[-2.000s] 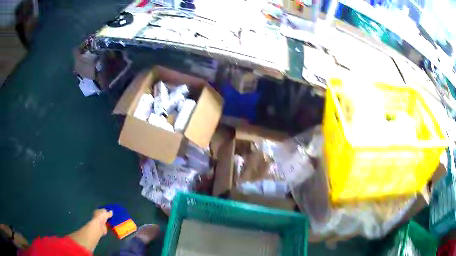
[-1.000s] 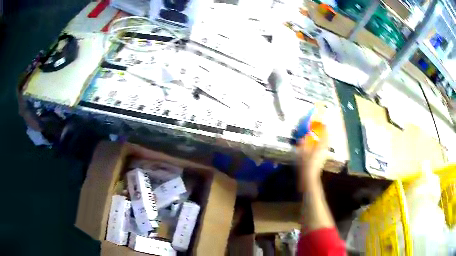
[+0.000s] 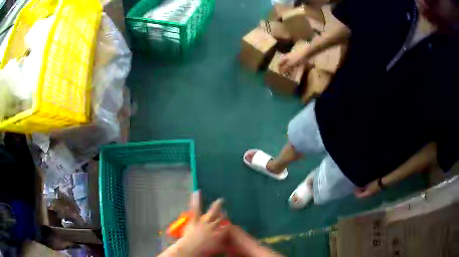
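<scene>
Both my hands are blurred and meet at the bottom centre. My left hand (image 3: 195, 232) comes from the lower left, with some fingers spread upward. My right hand (image 3: 232, 238) comes from the lower right and is partly covered by the left. An orange thing, probably the tape gun (image 3: 179, 225), shows beside my left hand, with more orange-red between the hands. Which hand holds it is hidden. The hands are beside the right rim of a green plastic crate (image 3: 147, 145), which has a flat pale brown surface inside.
A person in a dark top (image 3: 385, 95) stands at right, one hand at several small brown boxes (image 3: 259, 42). A yellow crate (image 3: 68, 65) is upper left, above an open carton (image 3: 75, 233). Another green crate (image 3: 194, 25) is at top. Large brown cartons (image 3: 402, 228) are lower right.
The view has swung from the workbench to the floor and the other person. The hand that was over the bench with the blue and orange tape gun is gone from there; both hands now meet low down.
</scene>
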